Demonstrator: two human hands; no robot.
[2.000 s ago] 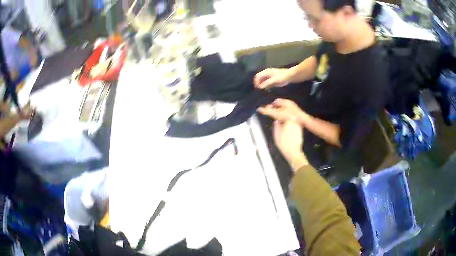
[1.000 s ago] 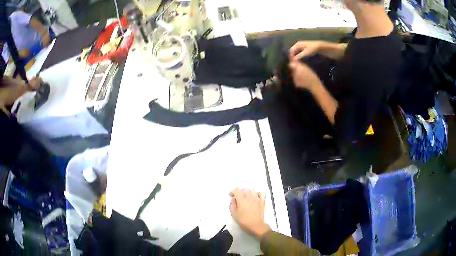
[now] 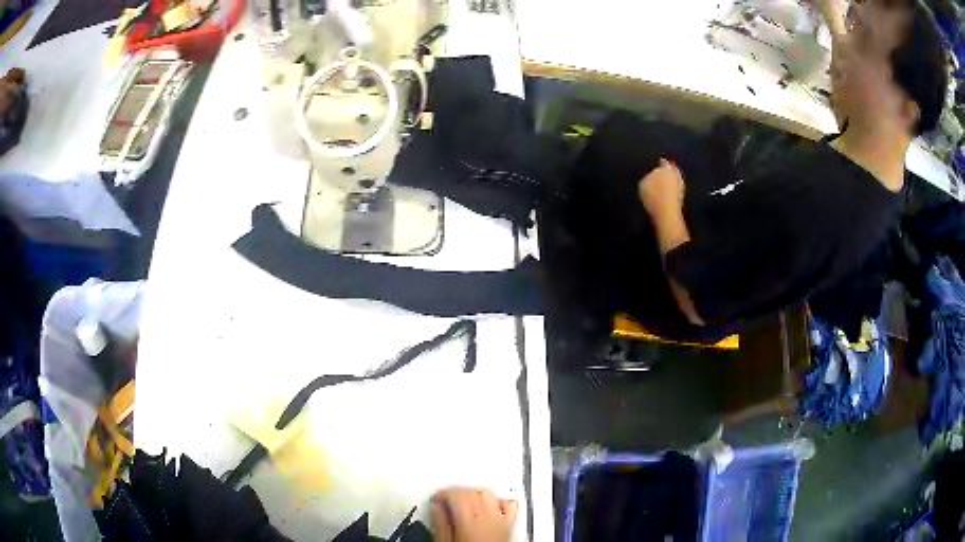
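Observation:
My right hand [image 3: 473, 516] rests on the white table at the bottom edge of the picture, partly cut off; whether it holds anything cannot be told. Black cut pieces with jagged ends [image 3: 185, 503] lie bunched at the bottom left, beside the hand. A narrow black strip [image 3: 344, 378] lies bent across the table. A wide dark curved band [image 3: 392, 284] lies below the sewing machine, its right end at the table edge. My left hand is not in view.
A pale industrial sewing machine [image 3: 354, 138] stands at the back with black fabric [image 3: 476, 132] beside it. A person in black [image 3: 783, 228] sits at the right. Blue crates [image 3: 751, 498] stand at the lower right, a white-lined bin [image 3: 90, 371] at the left, a red basket [image 3: 196, 37] behind.
My right hand first reached towards the coworker's hands, then came down to the table and now sits lower in view. The coworker has leaned back to the right. The view has shifted.

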